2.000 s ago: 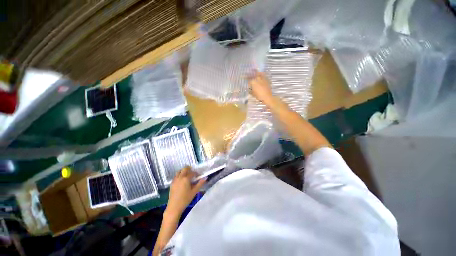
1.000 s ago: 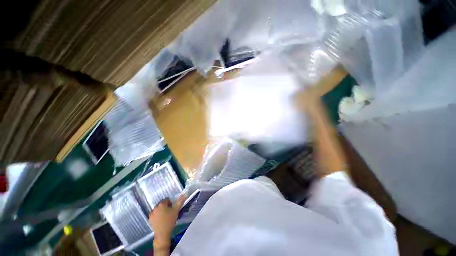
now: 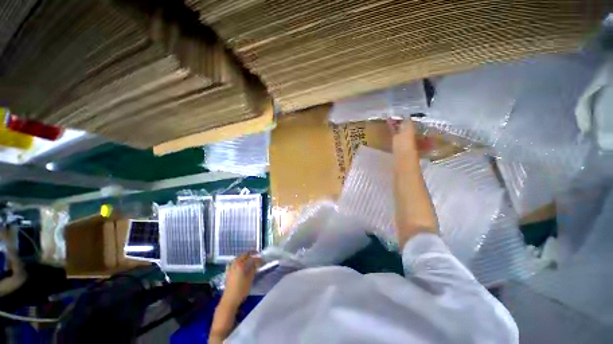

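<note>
My left hand (image 3: 242,269) is low in front of my body, closed on the edge of a partly bagged panel (image 3: 270,265), mostly hidden by my shirt and cloudy plastic. My right hand (image 3: 398,125) reaches to the back of the bench, at the edge of a clear ribbed bag (image 3: 376,106) under the carton stack; its fingers are blurred. Flat ribbed bags (image 3: 460,198) lie under and beside my right forearm. Two bagged panels (image 3: 181,236) (image 3: 237,227) and a dark panel (image 3: 143,239) lie at the left.
A brown cardboard sheet (image 3: 302,161) with printed characters covers the middle bench. Flattened cartons (image 3: 403,47) overhang the back. A small open carton (image 3: 87,247) and yellow-capped bottle (image 3: 105,210) are left. Loose plastic (image 3: 538,101) hangs at right. Another person's arm (image 3: 13,259) shows far left.
The view has swung, with the carton stack now across the top. My right hand has moved from a bright white sheet-like thing to the back bags. My left hand stays low by my body.
</note>
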